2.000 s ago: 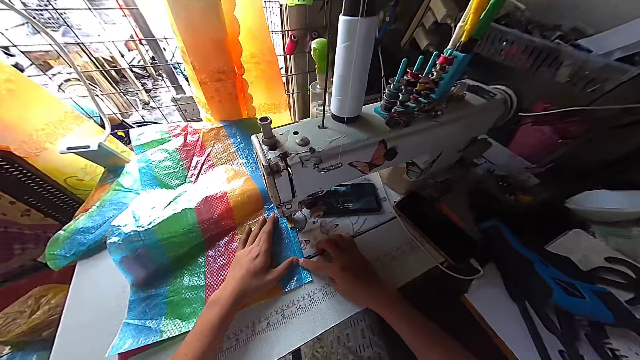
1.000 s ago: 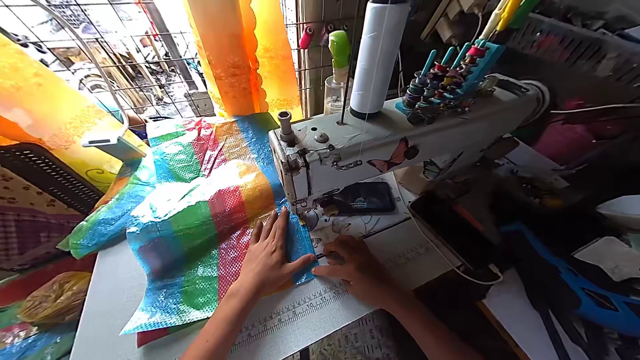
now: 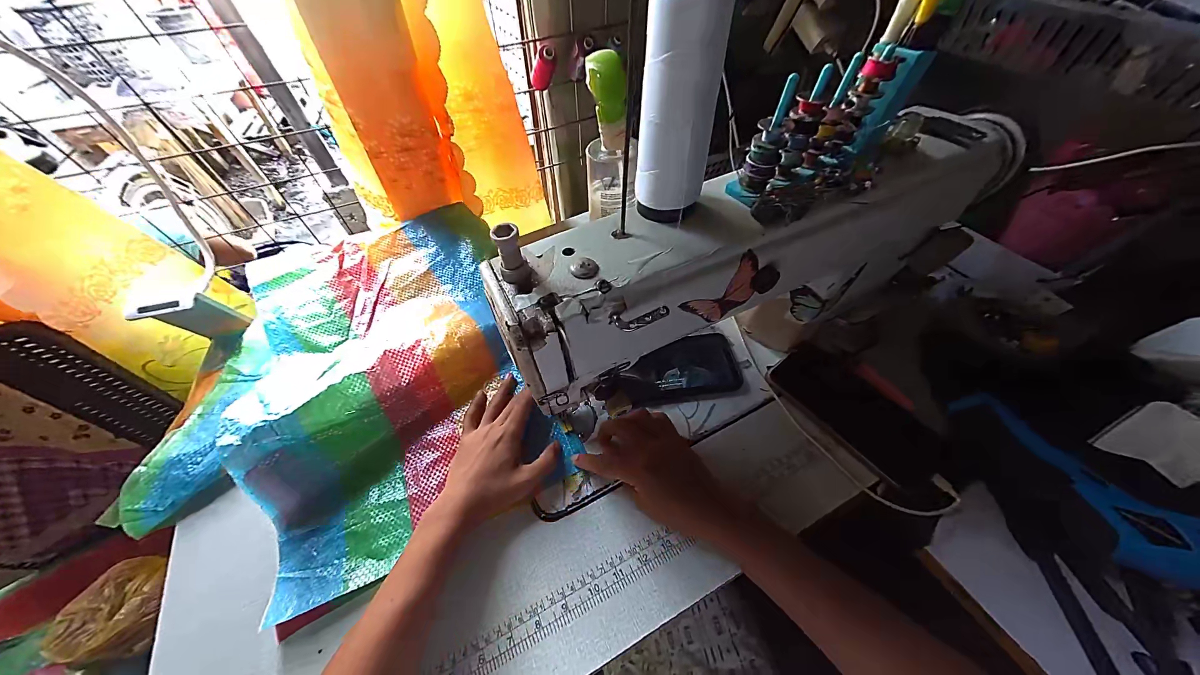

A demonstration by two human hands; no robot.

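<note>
A white sewing machine [image 3: 647, 291] with butterfly stickers stands on a white table [image 3: 525, 581] printed with a ruler scale. Striped woven plastic sheeting [image 3: 375, 403] in blue, green, red and orange lies left of the machine, its right edge by the presser foot. My left hand [image 3: 497, 455] rests flat on the sheeting, fingers spread, just left of the needle area. My right hand [image 3: 647, 459] is at the front of the needle area, its thumb and curled fingers at the sheeting's blue edge; whether it pinches the edge cannot be told.
A dark phone [image 3: 689, 366] lies behind the needle area. A large white thread cone [image 3: 684, 112] and a bobbin rack [image 3: 825, 131] sit on the machine. A dark tray [image 3: 844, 422] with a white cable is at the right. Orange curtains [image 3: 394, 103] hang by the window grille.
The sheeting has moved away from me past the needle, and less of it lies in front of the machine. Both hands stay close to the needle area. The view has shifted.
</note>
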